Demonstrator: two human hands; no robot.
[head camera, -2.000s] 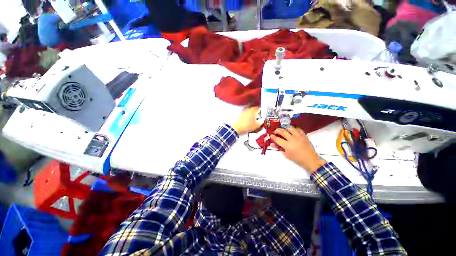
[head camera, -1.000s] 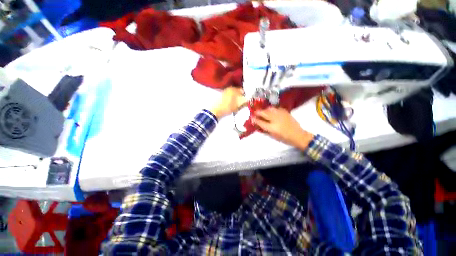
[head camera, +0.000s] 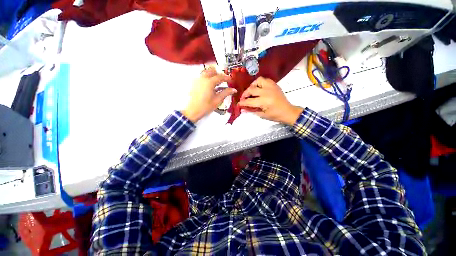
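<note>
A rust-red garment (head camera: 180, 42) lies on the white table behind and under the sewing machine head (head camera: 300, 30). A narrow end of the garment comes forward from the presser foot (head camera: 242, 65) between my hands. My left hand (head camera: 206, 92) is left of this end, fingers bent beside the cloth; whether they grip it is unclear. My right hand (head camera: 267, 100) pinches the cloth's right edge with thumb and fingers. The needle tip and the stitching cannot be made out.
Scissors with a yellow handle loop (head camera: 312, 70) and a dark blue cord (head camera: 340, 90) lie under the machine arm at right. A second machine (head camera: 17, 135) stands at far left. A red stool (head camera: 47, 232) is below left. Dark cloth (head camera: 410, 67) hangs at right.
The view has moved closer and tilted down. My left hand has come from beside the needle area to the front left of the cloth. My right hand stays at the cloth's right edge.
</note>
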